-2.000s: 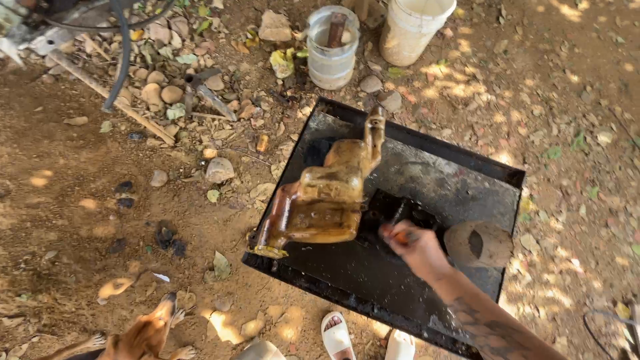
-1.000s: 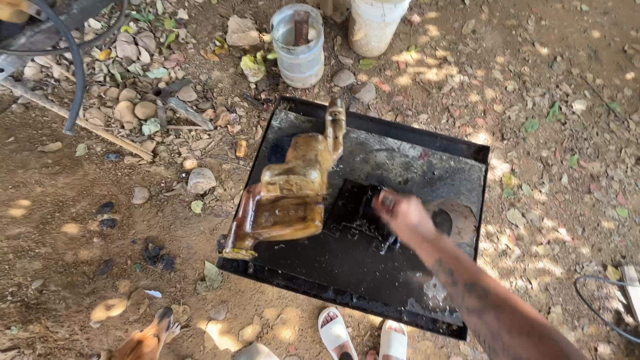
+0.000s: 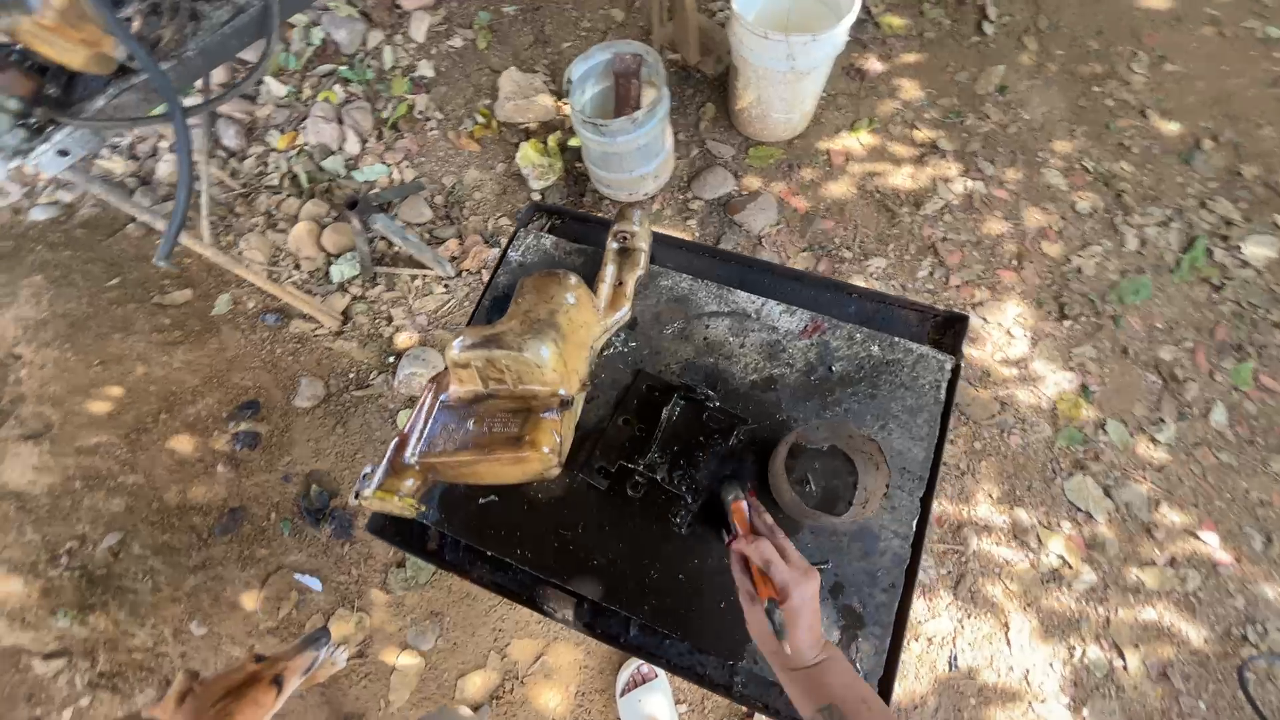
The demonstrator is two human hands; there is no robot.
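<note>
My right hand (image 3: pixel 785 590) grips an orange-handled brush (image 3: pixel 752 545), its dark head down on the wet black surface near the lower right edge of an oily black metal part (image 3: pixel 665 440). That part lies flat in the middle of a metal tray (image 3: pixel 860 305). To its left rests a translucent yellow-brown plastic tank (image 3: pixel 510 430) with a narrow neck, reaching over the tray's left edge. A rusty metal ring (image 3: pixel 872 475) stands just right of the brush head. My left hand is out of view.
Beyond the tray stand a cut clear plastic container (image 3: pixel 628 155) with a brown piece inside and a white bucket (image 3: pixel 785 85). A dog (image 3: pixel 255 685) is at the lower left. Stones, a stick (image 3: pixel 250 275) and machinery with a black hose (image 3: pixel 180 150) occupy the upper left.
My right hand has moved from beside the black part's right side down toward me, still with the orange-handled brush. The plastic tank and the black part stay on the tray.
</note>
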